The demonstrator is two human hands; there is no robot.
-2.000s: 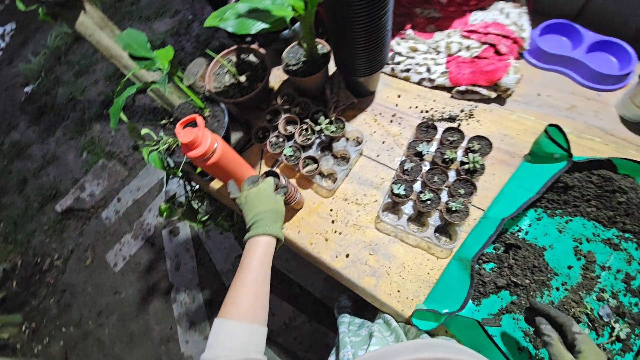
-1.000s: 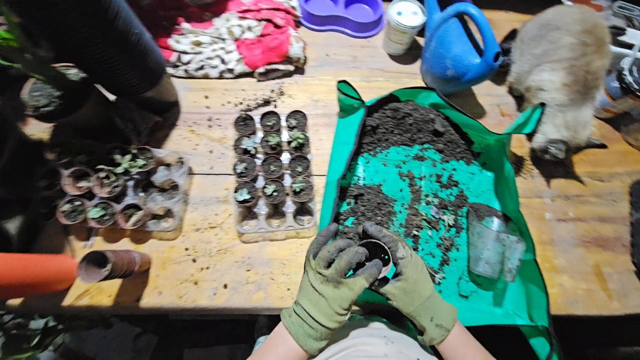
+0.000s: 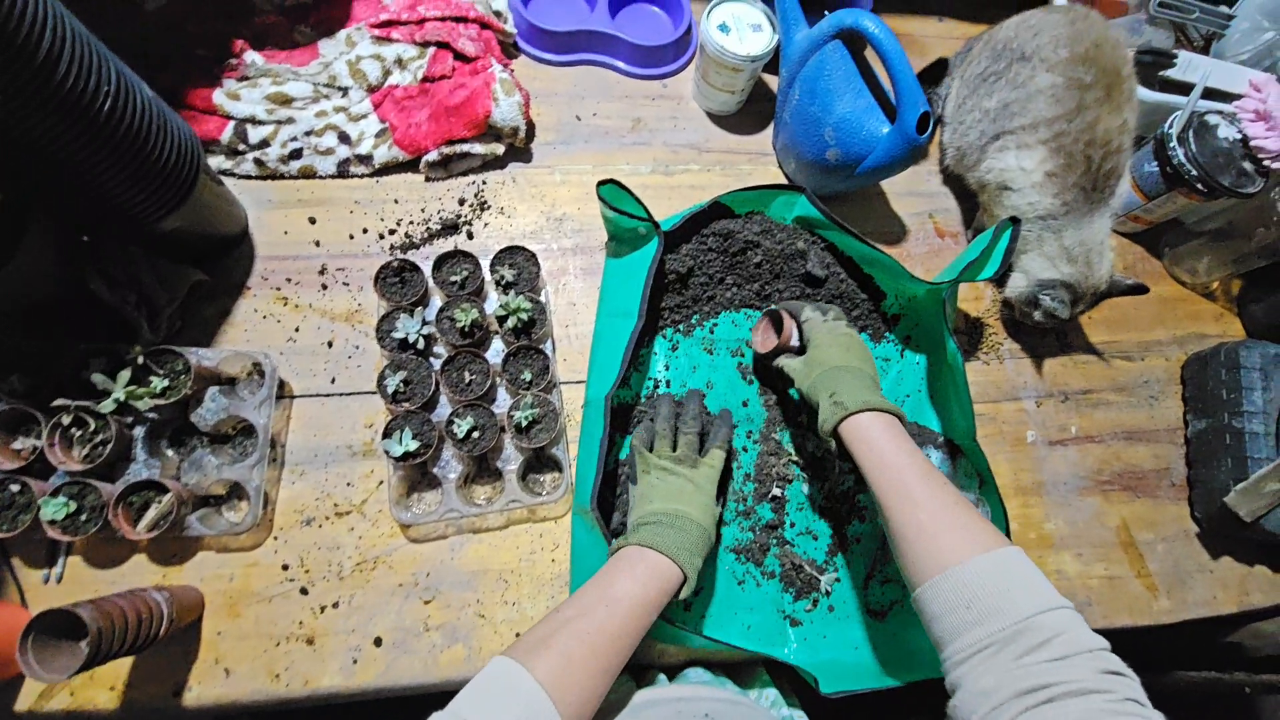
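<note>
A green potting mat [image 3: 590,400] with raised corners holds dark soil [image 3: 770,260]. My right hand [image 3: 830,365], in an olive gardening glove, grips a small terracotta-coloured pot [image 3: 775,332] tipped over the mat's middle. Flat on the soil at the mat's left lies my gloved left hand [image 3: 682,470], fingers apart and holding nothing. Left of the mat, a clear plastic tray [image 3: 480,512] carries several soil-filled pots, most with small succulents; its front row of cells has no pots. A nested stack of small pots [image 3: 110,630] lies on its side at the front left.
Another tray [image 3: 262,440] of potted plants is at left, near tall stacked black pots [image 3: 95,110]. Behind are a patterned cloth [image 3: 350,95], purple double bowl [image 3: 620,40], white tub [image 3: 733,55] and blue watering can [image 3: 845,110]. A cat [image 3: 1040,150] lies at the right.
The view has swung right since the oldest frame. My hands, together around a pot one second ago, are now apart, the left down on the soil and the right farther forward with the pot.
</note>
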